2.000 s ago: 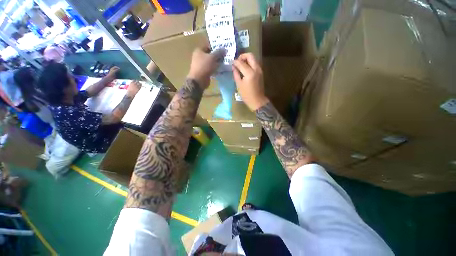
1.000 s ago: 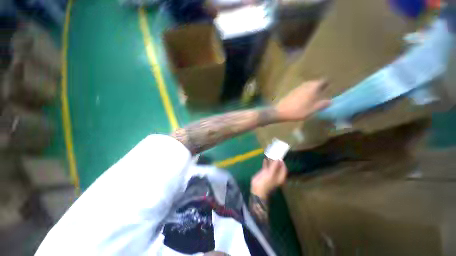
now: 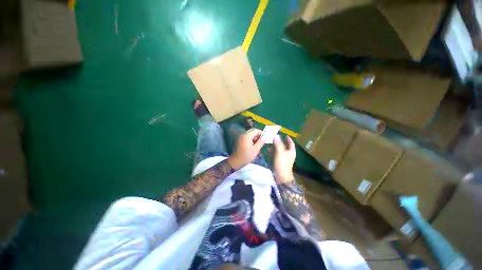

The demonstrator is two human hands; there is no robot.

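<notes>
A small white label [image 3: 270,133] is in front of my body, between my two hands. My left hand [image 3: 246,150] grips its left edge with the fingertips. My right hand [image 3: 284,154] is at its right lower corner with thumb and forefinger apart; whether it also grips the label is too blurred to tell. A closed brown carton [image 3: 224,84] sits on the green floor by my feet, just beyond the label. No label shows on its top.
Stacked sealed cartons [image 3: 364,163] with white labels stand at the right, with a pale-blue backing strip [image 3: 430,232] over them. A grey tube [image 3: 359,118] and a yellow roll [image 3: 354,80] lie beside them. An open carton [image 3: 364,26] is at the top right. More cartons [image 3: 52,34] stand at the left.
The view has swung down to the floor and my feet. My left hand has left the backing strip and come to the label that my right hand was holding.
</notes>
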